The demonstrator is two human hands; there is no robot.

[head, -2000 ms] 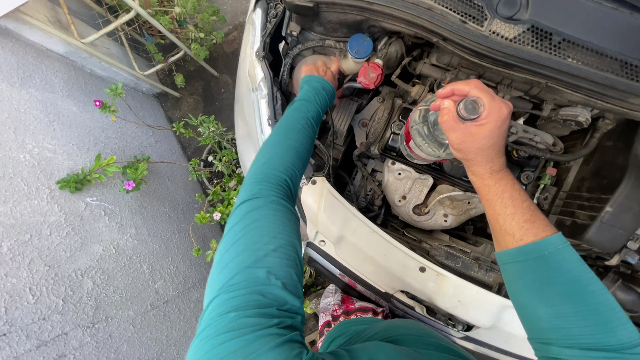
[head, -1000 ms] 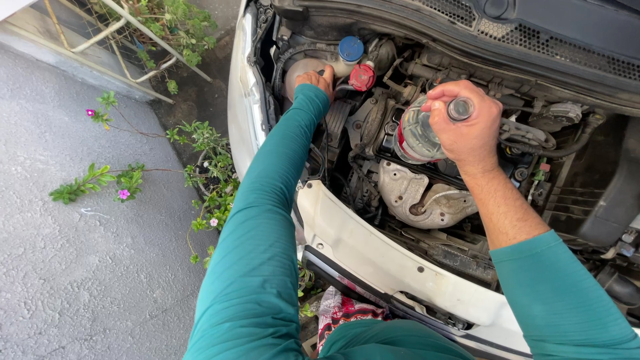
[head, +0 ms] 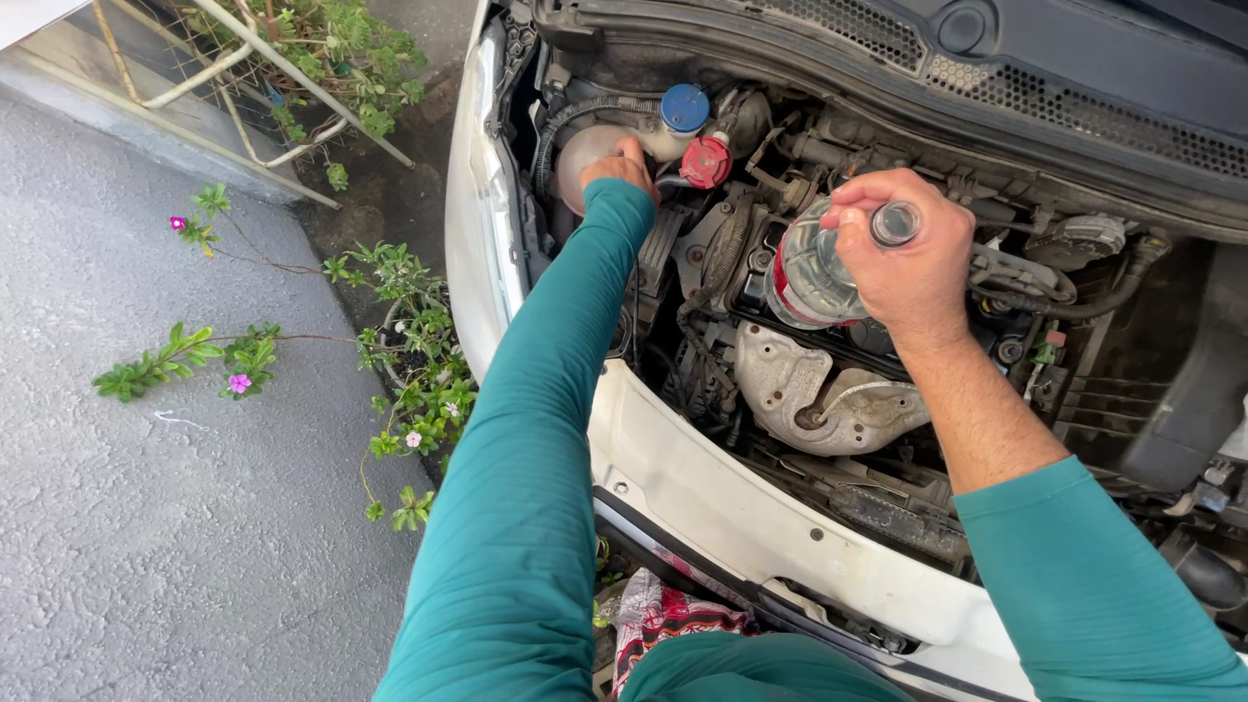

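Note:
With my right hand (head: 907,253) I grip a clear bottle (head: 811,265) by its neck; it holds clear liquid, has a red band and stands tilted over the engine. My left hand (head: 622,172) is at the translucent white reservoir (head: 583,161) in the corner of the engine bay, its fingers bent near a small dark part that I cannot make out. A blue cap (head: 684,108) and a red cap (head: 705,162) sit just to the right of that hand. A metal heat shield (head: 817,395) lies below the bottle.
The white front panel (head: 741,478) of the car curves between my body and the engine. Black hoses (head: 1102,297) run at the right. A plant with pink flowers (head: 414,375), a grey wall (head: 214,526) and a metal frame (head: 278,78) are at the left.
My left hand has shifted slightly on the reservoir, and its fingers are bent differently. The bottle stays in my right hand over the engine.

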